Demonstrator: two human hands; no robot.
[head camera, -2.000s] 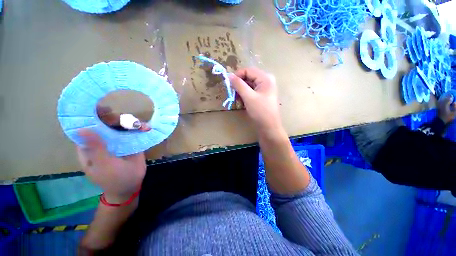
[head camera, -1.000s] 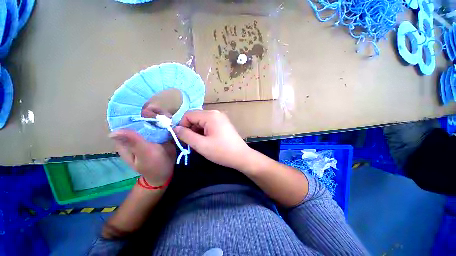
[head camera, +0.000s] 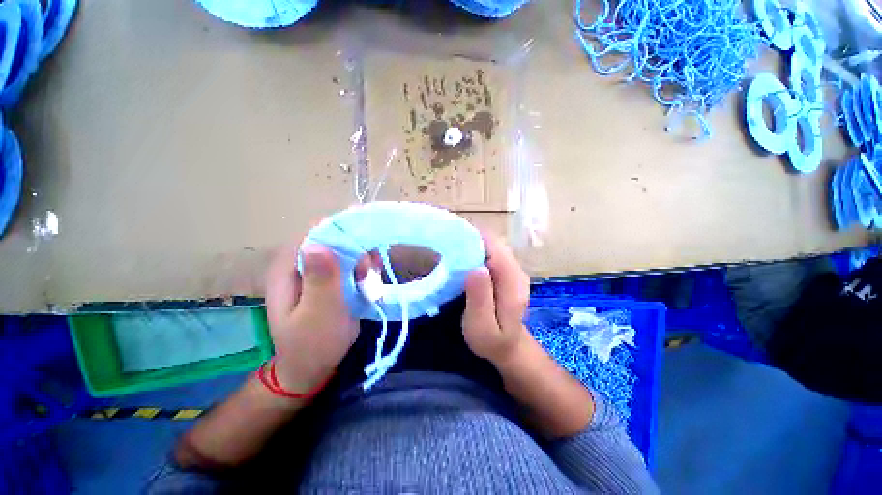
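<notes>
A pale blue wrapped ring (head camera: 435, 222) is held tilted in front of my body, near the table's front edge. My left hand (head camera: 314, 309) grips its left side, with the thumb on the near face and a white fingertip piece (head camera: 372, 282) showing in the ring's hole. My right hand (head camera: 496, 300) grips its right side. A light cord (head camera: 399, 334) passes over the ring at the hole, and its ends hang below the ring. Some fingers of both hands are hidden behind the ring.
A spotted cardboard pad (head camera: 471, 184) with a white dot lies ahead. Beyond it at right are a cord pile (head camera: 682, 48) and set-down rings (head camera: 771, 114). Waiting ring stacks (head camera: 12, 48) stand at left. Below are a green crate (head camera: 92, 358) and a blue crate (head camera: 656, 387). A person's dark sleeve (head camera: 832, 338) is at right.
The ring has moved right and tipped flatter. My right hand has gone from the cord at the hole to the ring's right side. The cord now lies across the ring.
</notes>
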